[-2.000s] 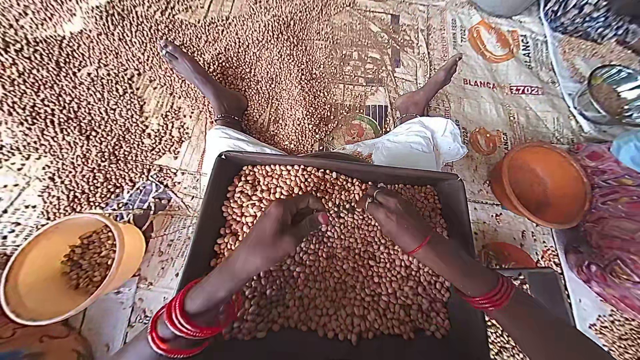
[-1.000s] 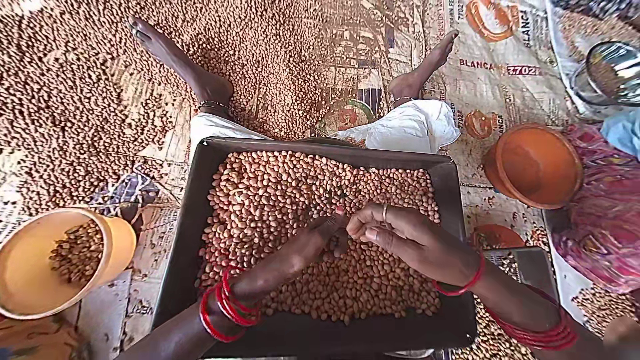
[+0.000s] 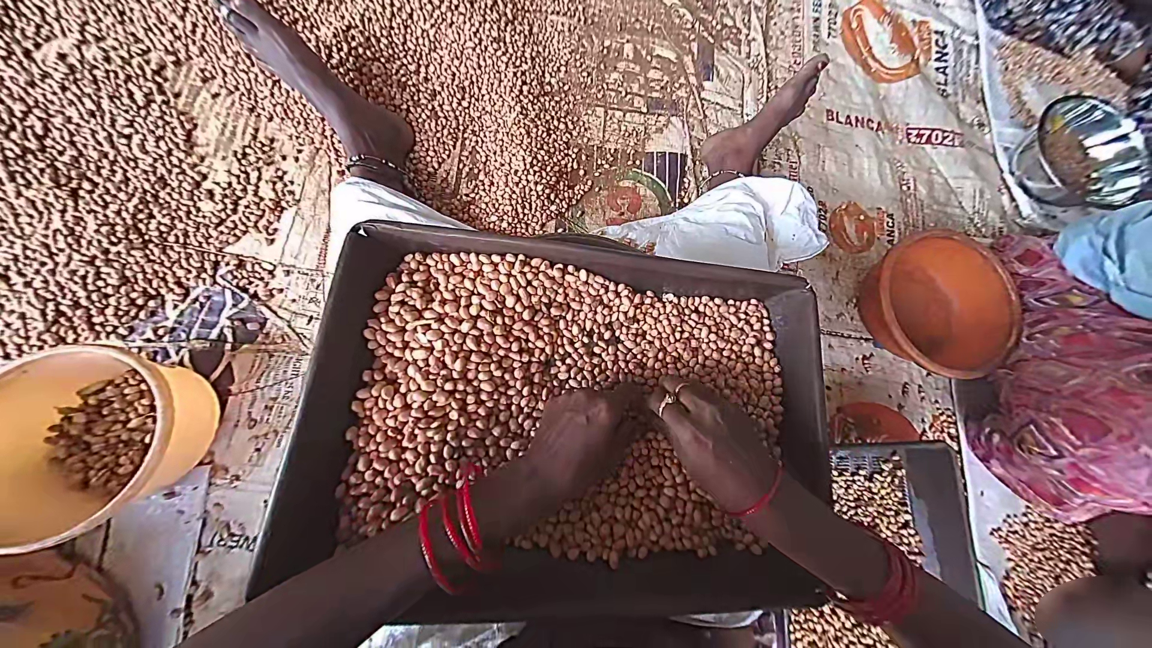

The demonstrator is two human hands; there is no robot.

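A dark rectangular tray (image 3: 310, 432) lies across my lap, spread with reddish-brown nuts or seeds (image 3: 468, 342) that look like shelled peanuts. My left hand (image 3: 585, 436), with red bangles at the wrist, rests low over them, right of the tray's middle. Close beside it, fingertips almost meeting, is my right hand (image 3: 711, 436), which wears a ring and a thin red band. The fingers of both hands are bent down toward the nuts. Whether anything small is pinched between them is hidden.
At the left stands a yellow tub (image 3: 193, 414) holding brown pieces. An orange bowl (image 3: 949, 301) is at the right, near a person in pink patterned cloth (image 3: 1062, 387). A second dark tray (image 3: 945, 504) holds more nuts. Nuts cover the printed sheet (image 3: 864, 171) beyond my feet.
Both hands have moved nearer to me over the nuts in the tray. My right hand's fingers, more extended one second ago, are now curled down beside my left hand.
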